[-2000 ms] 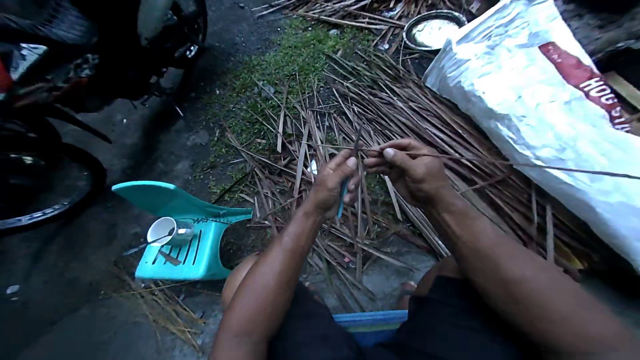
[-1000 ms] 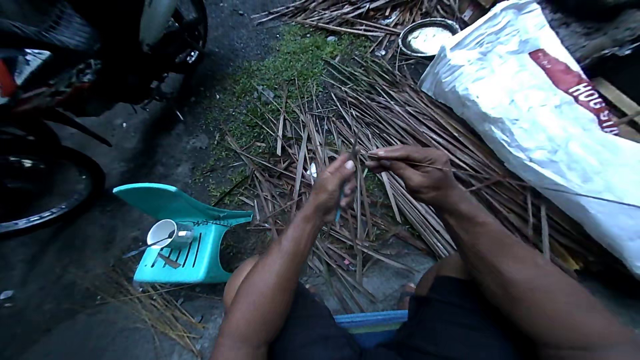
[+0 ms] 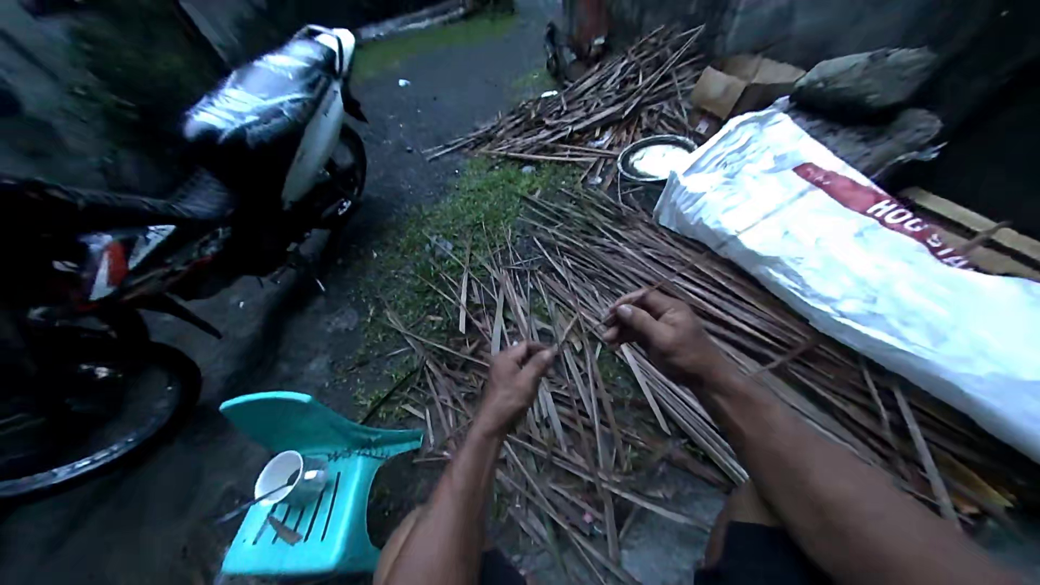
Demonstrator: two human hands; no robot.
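My left hand [image 3: 520, 374] is closed, fingertips pinched on a thin dry strip [image 3: 569, 329] that rises between the two hands. Just to its right and slightly higher, my right hand [image 3: 654, 325] has thumb and forefinger pinched on a thin brown strip, whose far part blurs into the background. The hands are apart. Below and around them lies a loose spread of dry brown leaf strips [image 3: 561, 414], with a denser bundle of long strips [image 3: 699, 284] to the right. Whether a tool is in my left hand cannot be told.
A teal plastic chair [image 3: 325, 528] at lower left bears a white cup [image 3: 279, 478]. A motorcycle [image 3: 268, 138] and a wheel [image 3: 97, 414] stand left. A white sack [image 3: 845, 268] with printing lies right, near a round basin [image 3: 656, 159], a cardboard box [image 3: 743, 84] and another strip pile [image 3: 601, 106].
The view has tilted up, showing more of the motorcycle and far pile. My hands, close together two seconds ago, are now farther apart. The blue-green item in my left hand no longer shows.
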